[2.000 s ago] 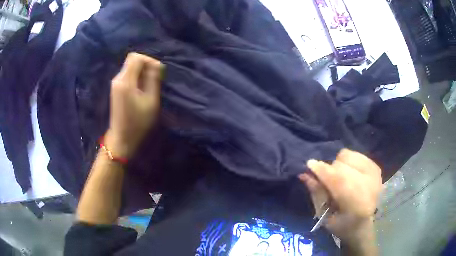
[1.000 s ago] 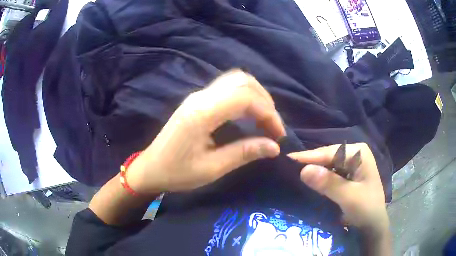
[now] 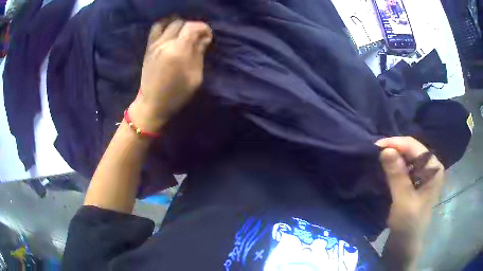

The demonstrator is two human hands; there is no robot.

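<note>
The dark garment (image 3: 296, 74) covers the middle of the table and reaches down to my lap. Its cloth is stretched in long folds between my hands. My left hand (image 3: 175, 63), with a red bracelet at the wrist, is closed on the cloth at the upper left. My right hand (image 3: 410, 172) pinches the garment's edge between thumb and finger at the right. Dark thread snips (image 3: 420, 166) lie in the right palm, partly hidden by the fingers.
A lit smartphone (image 3: 394, 26) lies at the table's back right. A black tag (image 3: 434, 67) is near it. A dark rounded item (image 3: 444, 127) is at the right table edge. Another dark garment (image 3: 24, 100) lies at the left on the white table (image 3: 53, 165). Grey floor (image 3: 463, 211) shows at the right.
My left hand has moved from beside my right hand to the upper left. My right hand has moved right with the edge, and the cloth between them is now stretched.
</note>
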